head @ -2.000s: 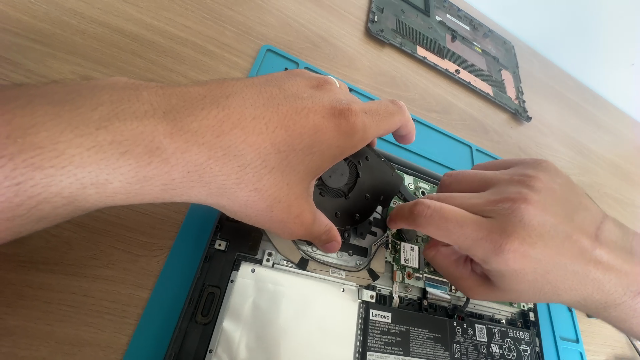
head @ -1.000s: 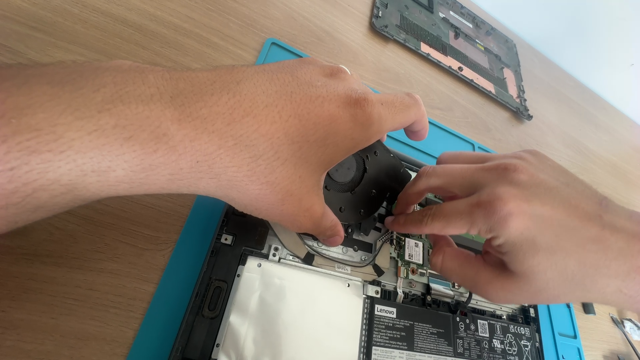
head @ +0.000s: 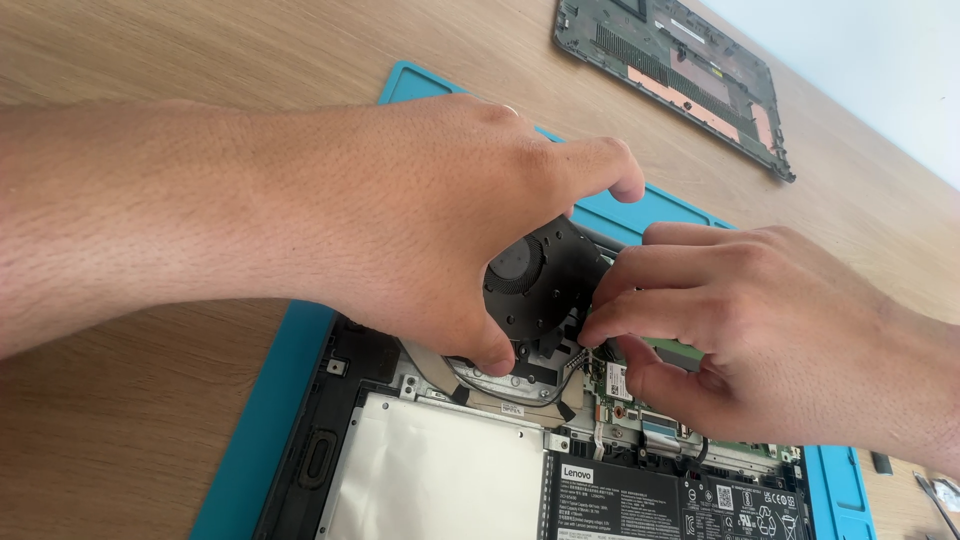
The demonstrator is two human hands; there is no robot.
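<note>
An opened Lenovo laptop [head: 442, 457] lies with its inside facing up. My left hand [head: 465, 217] holds its black cooling fan [head: 551, 292] tilted up from the chassis, thumb on the near side; the other fingers' grip is mostly hidden. My right hand [head: 697, 330] is at the fan's right edge, with thumb and index finger close together beside the circuit board [head: 682, 352]; whether something is pinched there is hidden. Thin black cables [head: 517, 403] curve below the fan. The black battery [head: 630, 499] sits in the lower part of the chassis.
A blue silicone repair mat [head: 251, 435] lies under the laptop on the wooden table [head: 112, 427]. The removed laptop bottom cover [head: 675, 75] rests beyond the mat. Tweezers [head: 935, 499] and a small dark object [head: 882, 463] are at the lower right.
My right index finger has shifted slightly beside the fan's edge. My left hand still keeps the fan tilted.
</note>
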